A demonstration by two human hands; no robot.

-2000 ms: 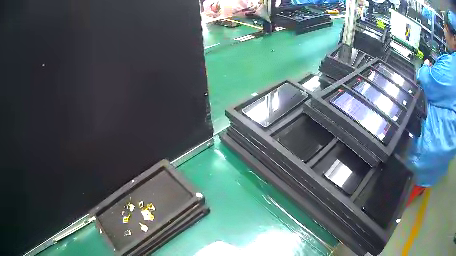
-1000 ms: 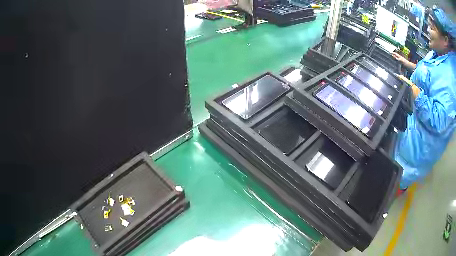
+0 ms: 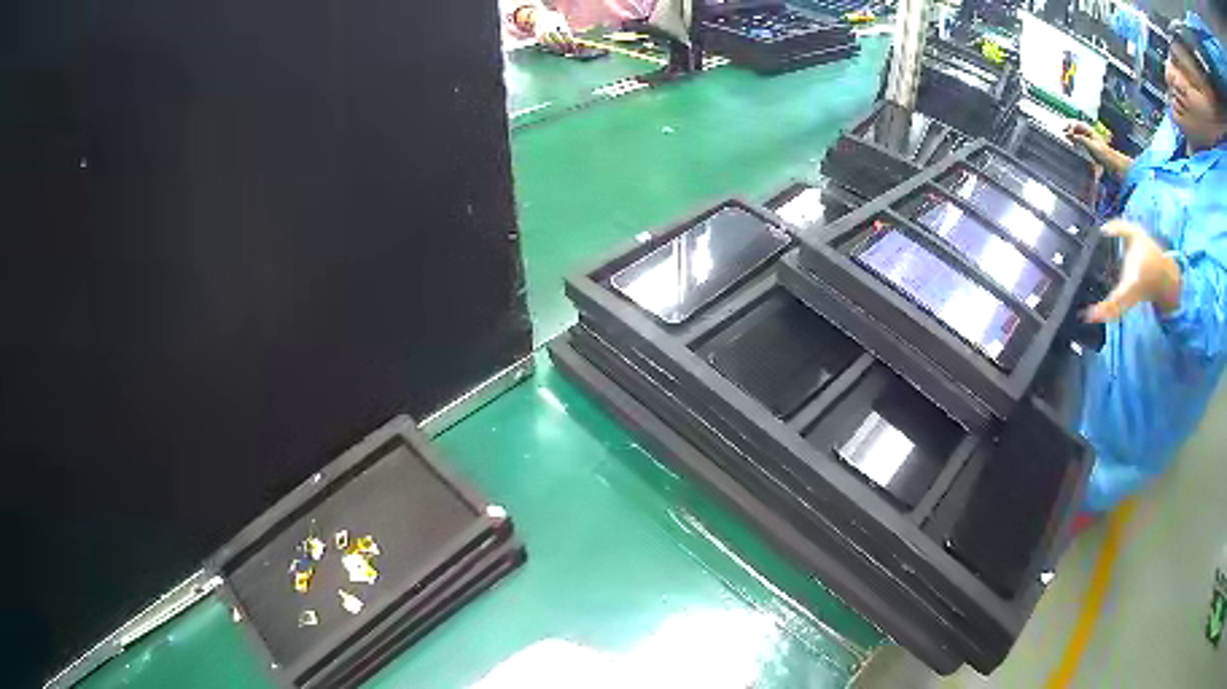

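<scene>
Neither of my hands is in the picture. Nearest in front are stacked small-parts trays [image 3: 444, 505] at the lower left, with yellow, gold and white small parts [image 3: 357, 565] lying loose in the top one. To the right is a stack of large black phone trays [image 3: 754, 417]. Its back-left slot holds a smartphone [image 3: 702, 263] with a dark, reflective screen. Another dark phone [image 3: 877, 444] with a bright reflection lies in a nearer slot. A second phone tray [image 3: 928, 353] rests tilted on top and holds several phones [image 3: 938, 289] with lit bluish-purple screens.
A black partition [image 3: 256, 202] fills the left side. The green bench mat [image 3: 579, 525] lies between the stacks. A person in a blue smock [image 3: 1157, 364] stands at the right. More trays [image 3: 774, 38] and pink sleeves [image 3: 592, 14] show at the back.
The view has swung right, then slightly back, so the trays shifted left overall. The person in blue has turned more into view, and one of their hands is now open beside the upper tray.
</scene>
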